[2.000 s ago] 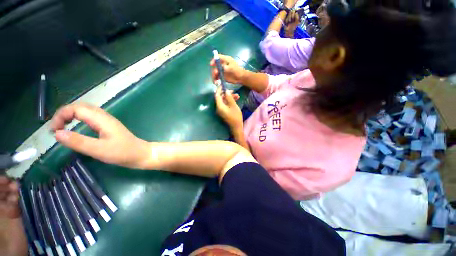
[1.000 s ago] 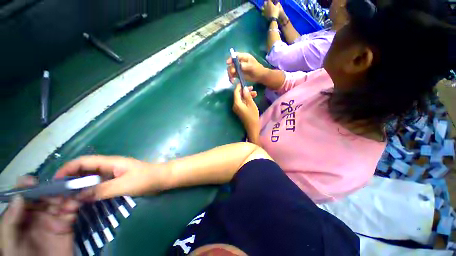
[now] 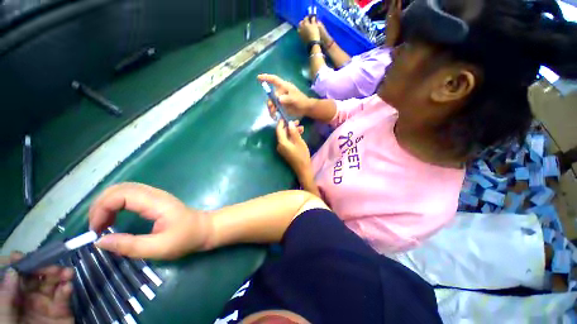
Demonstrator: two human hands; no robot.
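A dark pen-like stick (image 3: 47, 255) with a white end is held at a slant at the lower left. My left hand (image 3: 41, 294), cut off by the picture's left edge and blurred, holds its dark part. My right hand (image 3: 155, 221) reaches in from the right, and its thumb and index fingertips pinch the tip of the white end. A row of similar sticks (image 3: 117, 278) lies fanned on the green worktop below my right hand, white ends toward the bottom. My hands and the held stick partly cover the row.
Beyond the pale scuffed rail (image 3: 142, 128), loose sticks (image 3: 96, 98) lie on the dark green conveyor (image 3: 60, 117). A person in pink (image 3: 386, 164) beside me holds another stick (image 3: 276, 101). Another person in lilac (image 3: 354, 74) works by a blue bin (image 3: 345, 26). Blue-white pieces (image 3: 506, 180) are heaped behind.
My right hand has come down from near the rail to the stick's white end. My left hand brought the stick in from the left edge, then shifted slightly back left. The view has also shifted.
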